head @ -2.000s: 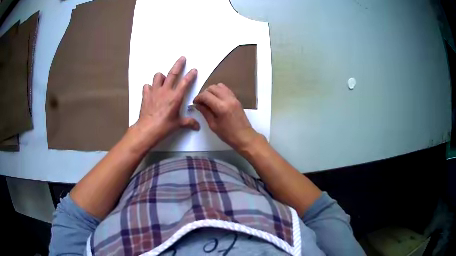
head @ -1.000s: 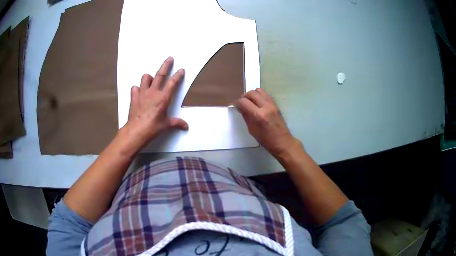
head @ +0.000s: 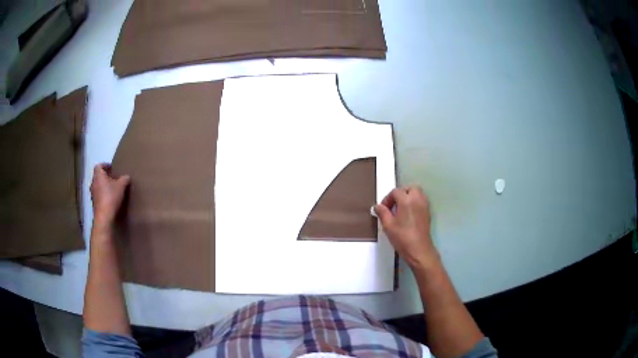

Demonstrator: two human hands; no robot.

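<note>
A brown fabric panel lies flat in front of me. A white card template covers its right part, with a curved notch at the upper right and a window showing brown cloth. My left hand is at the panel's left edge, its thumb on the cloth and its fingers at the edge. My right hand is at the template's right edge beside the window, pinching a small white piece of chalk in its fingertips.
A stack of brown panels with thin pale lines lies at the far side. More brown panels lie at left, below a folded bundle. A small white oval piece lies on the white table at right.
My left hand has left the template and moved left to the cloth's edge. My right hand has moved up along the window's right side. The view has shifted, showing the far stack.
</note>
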